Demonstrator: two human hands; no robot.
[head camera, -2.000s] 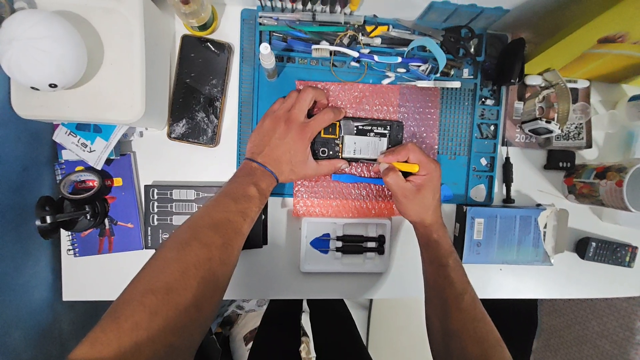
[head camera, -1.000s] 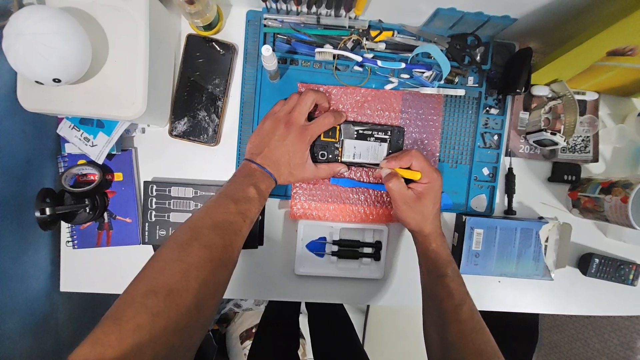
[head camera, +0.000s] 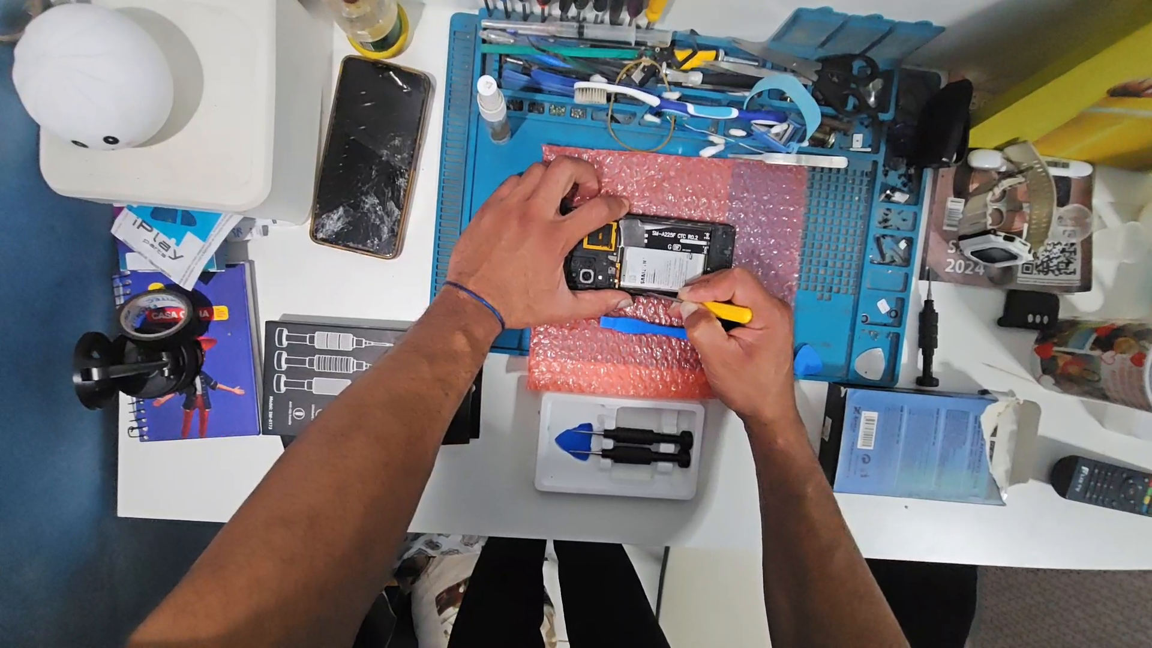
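An opened smartphone (head camera: 650, 256) lies on pink bubble wrap (head camera: 765, 193), its battery (head camera: 661, 268) and inner parts showing. My left hand (head camera: 531, 247) grips the phone's left end between thumb and fingers. In my right hand (head camera: 738, 346) is a thin tool with a yellow handle (head camera: 727, 311), its tip at the phone's lower edge beside the battery. A blue plastic pry bar (head camera: 641, 326) rests just below the phone, partly behind my right fingers. Under the wrap lies a blue silicone repair mat (head camera: 463, 180).
Tools and a toothbrush (head camera: 666, 103) crowd the mat's top. Nearer me sits a white tray (head camera: 621, 486) with small screwdrivers (head camera: 643, 445) and a blue pick. A cracked phone (head camera: 371, 157) lies left; a black screwdriver (head camera: 928, 337) and a torn blue box (head camera: 918, 441) lie right.
My right hand, with the yellow-handled tool, has shifted slightly left along the phone's lower edge. My left hand keeps its hold on the phone.
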